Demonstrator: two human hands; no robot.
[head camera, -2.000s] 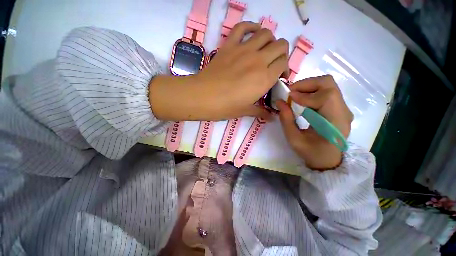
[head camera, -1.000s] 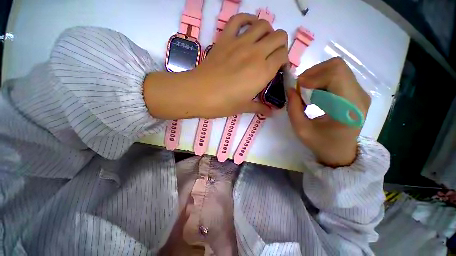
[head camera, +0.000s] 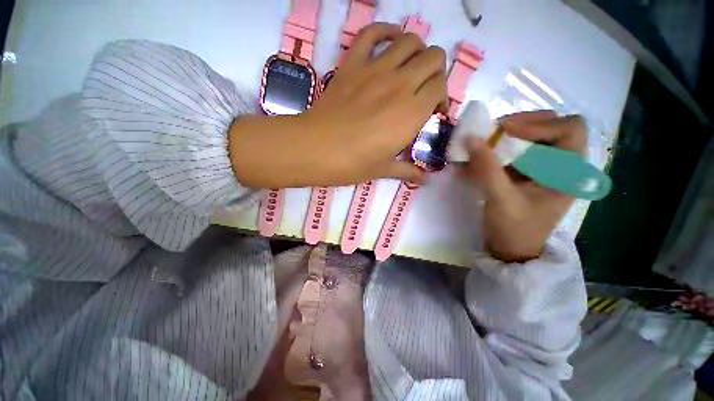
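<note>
Several pink smartwatches lie side by side; the leftmost one (head camera: 287, 88) shows a reflecting dark screen with faint digits. My left hand (head camera: 368, 113) lies across the middle watches and hides most of them. Its thumb and fingers hold the left side of the rightmost smartwatch (head camera: 430, 142), whose dark screen shows a white reflection. My right hand (head camera: 524, 172) holds a green-handled tool (head camera: 562, 171) with a yellow-orange band. Its blurred white cloth head (head camera: 472, 131) is at the right edge of that watch; contact cannot be told.
The watches lie on a white board (head camera: 196, 27) with a yellowish front edge. A shiny clear film or bag (head camera: 540, 90) lies at its right. The tip of a small stick-like thing (head camera: 472, 11) shows at the top edge. Dark green surfaces lie beyond the right edge.
My right hand and the tool have moved right, and the white head has come off the screen to its right edge. More of the rightmost screen shows. My left hand has hardly moved.
</note>
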